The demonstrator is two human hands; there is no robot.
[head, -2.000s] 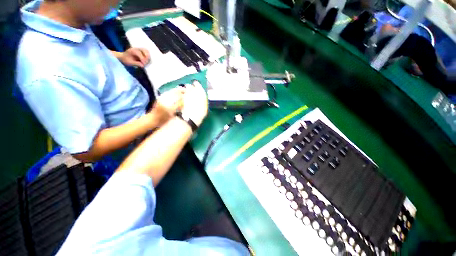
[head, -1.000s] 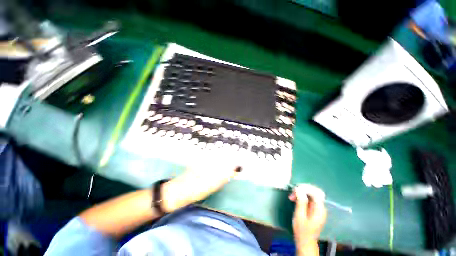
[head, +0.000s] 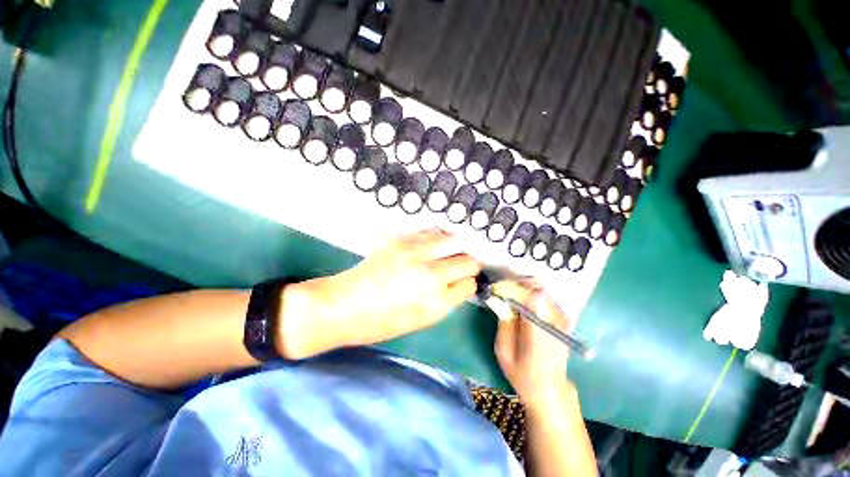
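My left hand (head: 396,287) is at the near edge of the white board (head: 186,158), its fingertips closed on a small black part (head: 483,282). My right hand (head: 531,340) meets it there and holds a slim hand tool (head: 550,333). One end of the tool is at the black part, the other points to the lower right. Black cylinders with pale round ends (head: 292,124) lie in two rows on the board beyond my hands. The grooved black tray (head: 503,74) lies behind them, with a few small units in its left part.
A white air blower (head: 778,224) stands at the right. A crumpled white wipe (head: 739,312), a small clear bottle (head: 775,369) and a second black tray (head: 792,401) are near it. A black cable (head: 14,121) lies at the far left beside yellow tape (head: 121,107). More cylinders lie right of the tray.
My view has turned from the neighbouring place to the board and come closer. My left hand has left the neighbour's hand and now meets my right hand at the black part.
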